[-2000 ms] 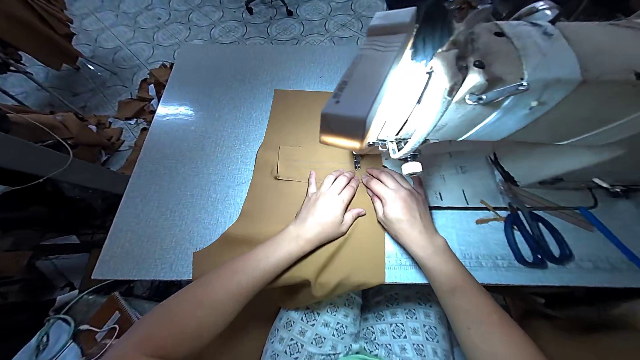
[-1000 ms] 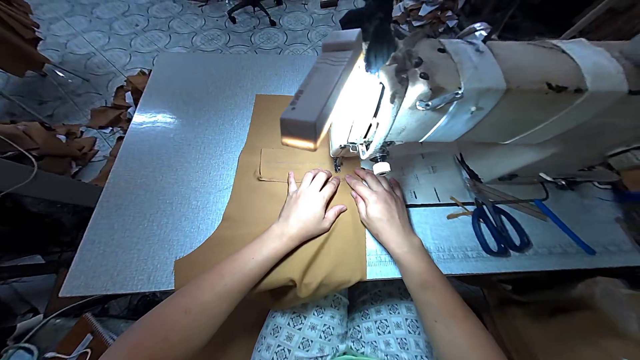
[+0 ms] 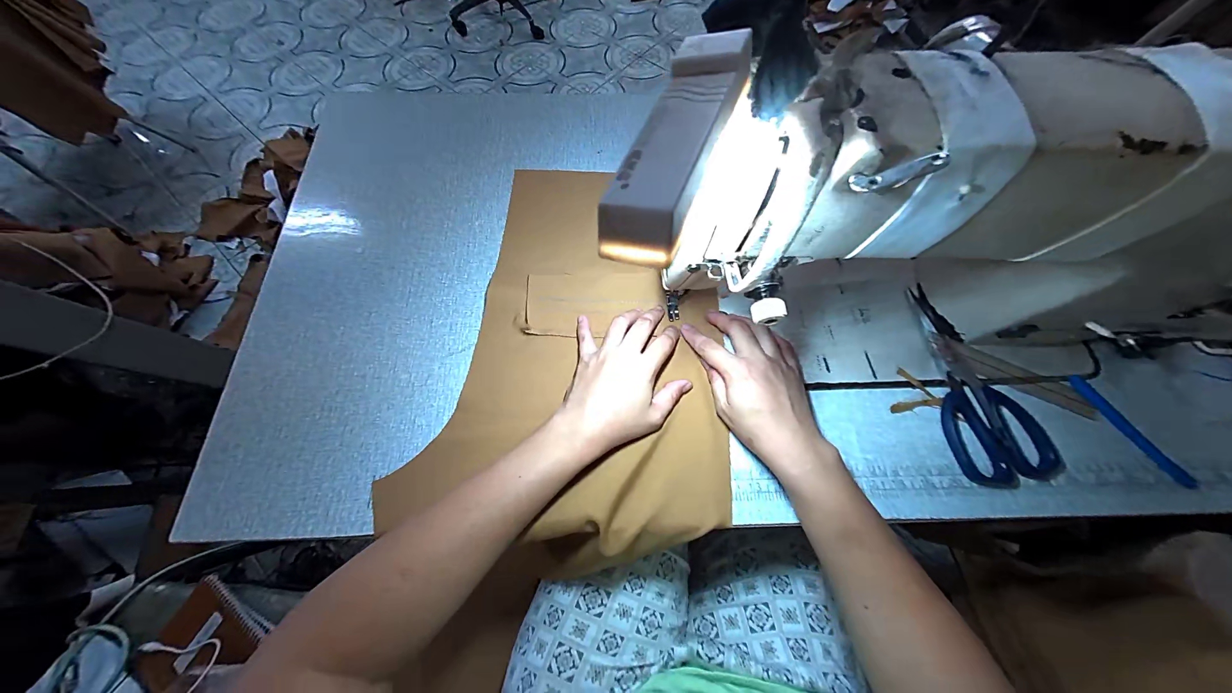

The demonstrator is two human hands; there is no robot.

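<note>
A tan fabric panel (image 3: 577, 231) lies flat under the presser foot (image 3: 673, 306) of a sewing machine (image 3: 866, 164), its near end bunched at the table's front edge. A rectangular pocket piece or flap (image 3: 568, 300) of the same cloth lies on it, left of the foot. My left hand (image 3: 624, 385) rests on the panel just below that piece, fingers spread and pressing down. My right hand (image 3: 756, 380) lies at the panel's right edge, fingertips just right of and below the foot. Neither hand grips the cloth; the fingertips are close to each other.
Blue-handled scissors (image 3: 996, 433), a blue strip-like tool (image 3: 1131, 433) and a flat wooden-looking strip (image 3: 1039, 385) lie on the table right of my hands. The machine's lamp (image 3: 674, 154) overhangs the cloth. Brown fabric scraps (image 3: 241, 217) are piled beyond the table (image 3: 318, 385) at left.
The view has shifted somewhat. Both hands remain flat on the cloth near the presser foot, with nothing plainly taken up or let go.
</note>
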